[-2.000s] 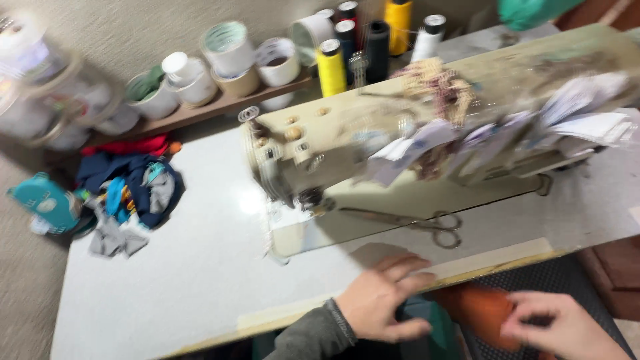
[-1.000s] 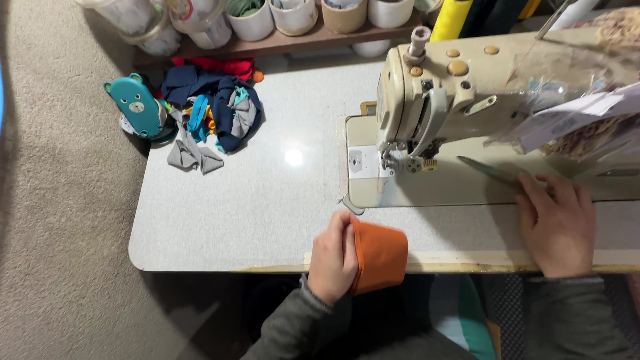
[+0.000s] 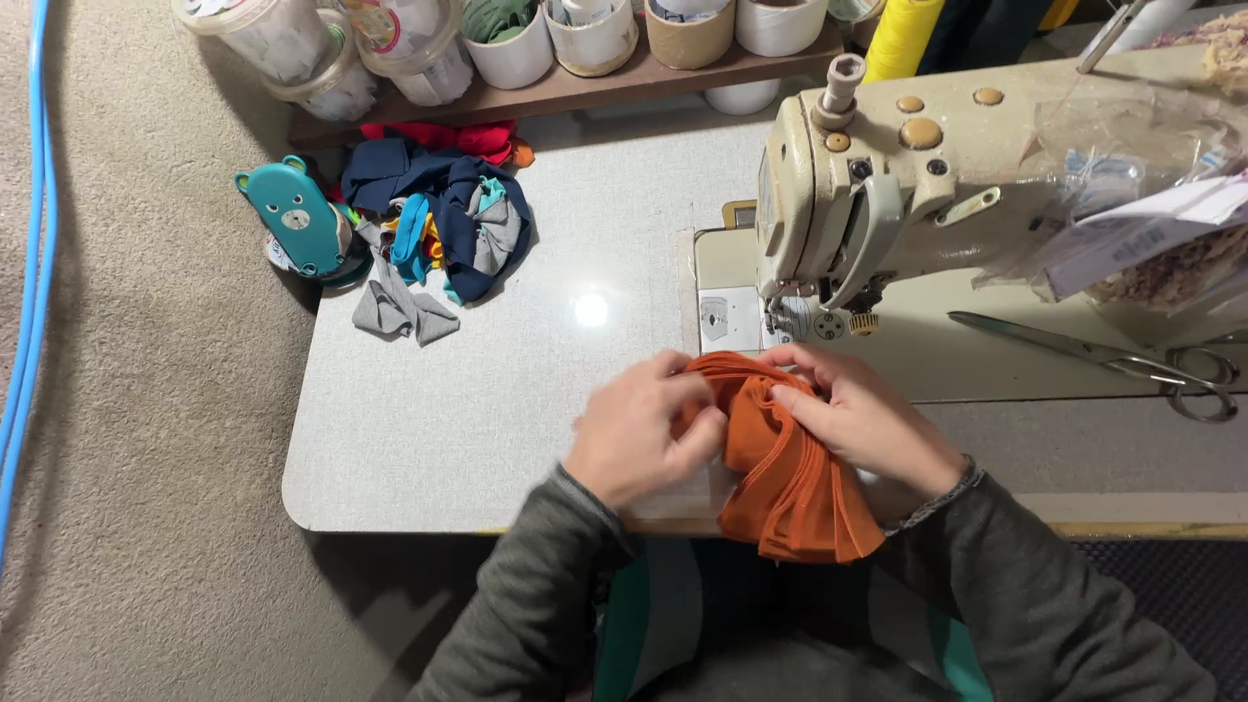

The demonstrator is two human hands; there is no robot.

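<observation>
A bundle of layered orange fabric pieces (image 3: 795, 468) is held at the front edge of the table, just before the needle area of a beige sewing machine (image 3: 907, 175). My right hand (image 3: 863, 419) grips the bundle's upper right, with the thumb on top of the layers. At its upper left is my left hand (image 3: 648, 429), slightly blurred, with its fingers curled at the fabric; whether they pinch it cannot be told. Metal scissors (image 3: 1102, 358) lie on the machine bed to the right, tips pointing left.
Fabric scraps (image 3: 439, 214) lie at the table's back left beside a teal bear-shaped object (image 3: 297, 214). Tubs and cups (image 3: 507, 44) line a brown shelf (image 3: 585, 88) behind. Papers and plastic (image 3: 1141, 224) hang on the machine. A blue cable (image 3: 37, 244) runs at far left.
The orange fabric has moved right and is now fanned out in layers. My right hand has left the scissors and come to the fabric. My left hand is now at the bundle's upper left.
</observation>
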